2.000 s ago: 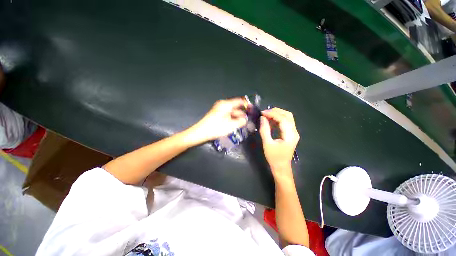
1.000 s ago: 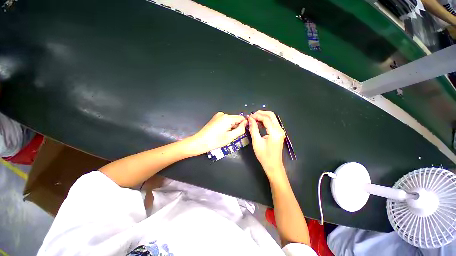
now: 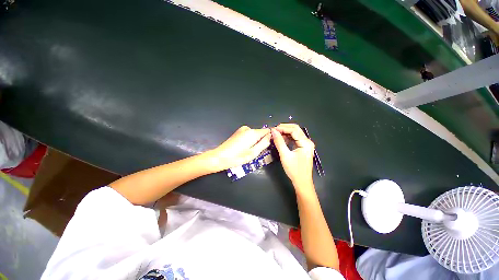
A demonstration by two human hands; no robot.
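Note:
A blue-purple circuit board (image 3: 250, 166) with silver and white patches sticks out below my left hand, its near end over the dark green bench. My left hand (image 3: 246, 146) holds the board, fingertips at its far end. My right hand (image 3: 294, 150) pinches at the same end, fingertips touching those of my left hand. The fingers hide that end and whatever small part is there. Dark thin tweezers (image 3: 318, 163) lie just right of my right hand, partly hidden by it. Two tiny white specks (image 3: 290, 117) lie beyond my fingertips.
A white desk fan (image 3: 384, 206) with cable stands at right. A worn white edge strip (image 3: 306, 55) separates the bench from a green belt carrying another board (image 3: 330, 34). A grey bar (image 3: 454, 85) crosses at upper right. A cardboard box (image 3: 68, 186) is below the bench at left. Another person's arm shows top right.
My hands have come together at the board's far end and stayed there over the last second. Two white specks now show beyond them. The board on the belt has moved left.

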